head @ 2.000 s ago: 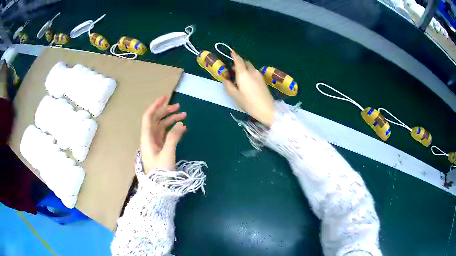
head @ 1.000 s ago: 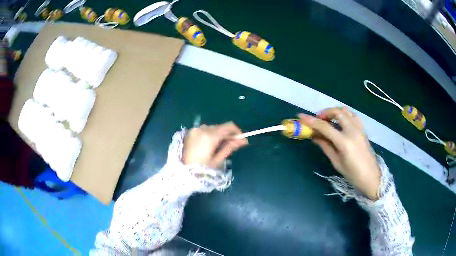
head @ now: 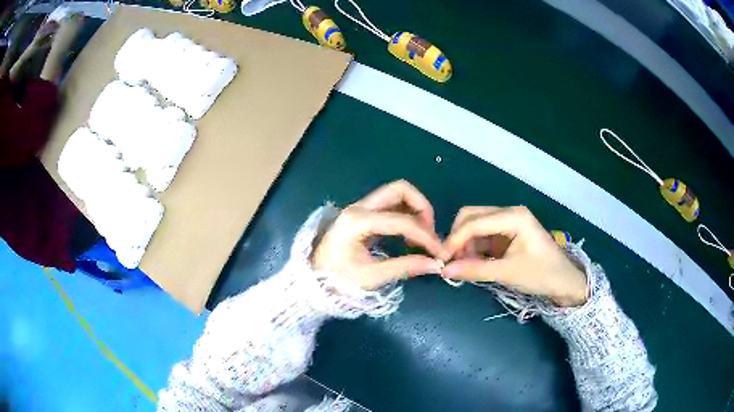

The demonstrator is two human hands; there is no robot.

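My left hand (head: 386, 237) and my right hand (head: 507, 253) meet at the fingertips over the dark green surface (head: 402, 346). Both pinch a thin white cord (head: 452, 282) between thumb and forefinger. Part of a yellow striped piece (head: 561, 237) shows just behind my right wrist; the rest of it is hidden by the hand and sleeve. Whether its cord is the one I pinch is hidden.
Yellow pieces with cord loops (head: 420, 56) lie beyond the white strip (head: 483, 141); one more is at right (head: 681, 199). A cardboard sheet (head: 233, 177) at left bears stacks of white ovals (head: 143, 133). A person's dark red sleeve (head: 28, 121) is at far left.
My right hand first took up a yellow piece beyond the strip and brought it nearer. Now it has left the piece's body and moved left to meet my left hand at the cord.
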